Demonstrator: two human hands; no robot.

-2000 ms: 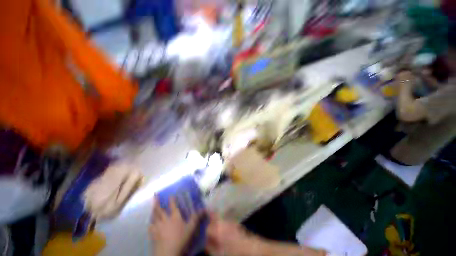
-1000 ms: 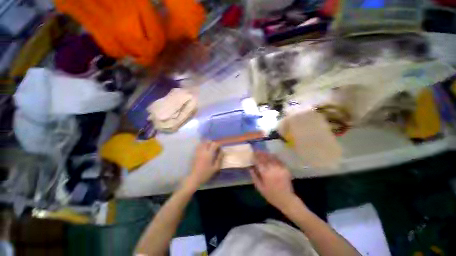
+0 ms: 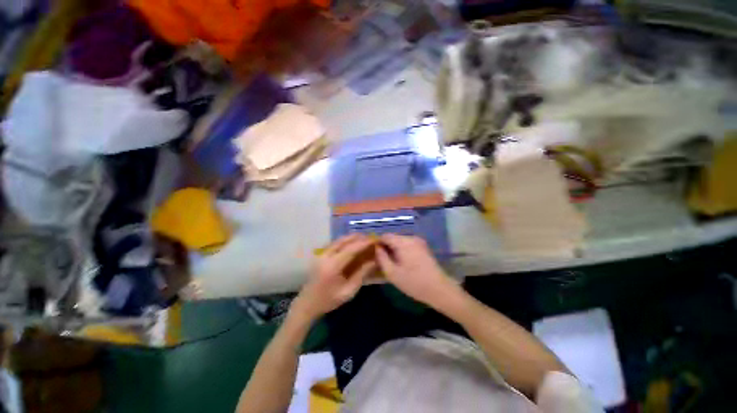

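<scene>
The translucent blue template point(image 3: 388, 181) lies open and flat on the white table, an orange strip across its middle. My left hand point(image 3: 338, 270) and right hand point(image 3: 410, 266) meet at its near edge. Their fingers hold a small yellow-brown fabric piece point(image 3: 355, 260) between them; its outline is blurred and partly hidden by the fingers. A beige stack point(image 3: 283, 145) lies left of the template on a dark blue sheet point(image 3: 230, 129). Yellow fabric point(image 3: 192, 219) lies farther left.
The cream machine head point(image 3: 566, 89) stands behind right, with a bright light by the needle area. Beige pieces point(image 3: 533, 202) and yellow-red handles point(image 3: 578, 171) lie right of the template. Dark and white garments point(image 3: 89, 121) are heaped at left, orange cloth point(image 3: 218, 28) behind.
My hands have come together over the template's near edge and now hold a yellow-brown piece. The beige piece between them no longer shows. The far-left yellow fabric covers less area. The view has steadied.
</scene>
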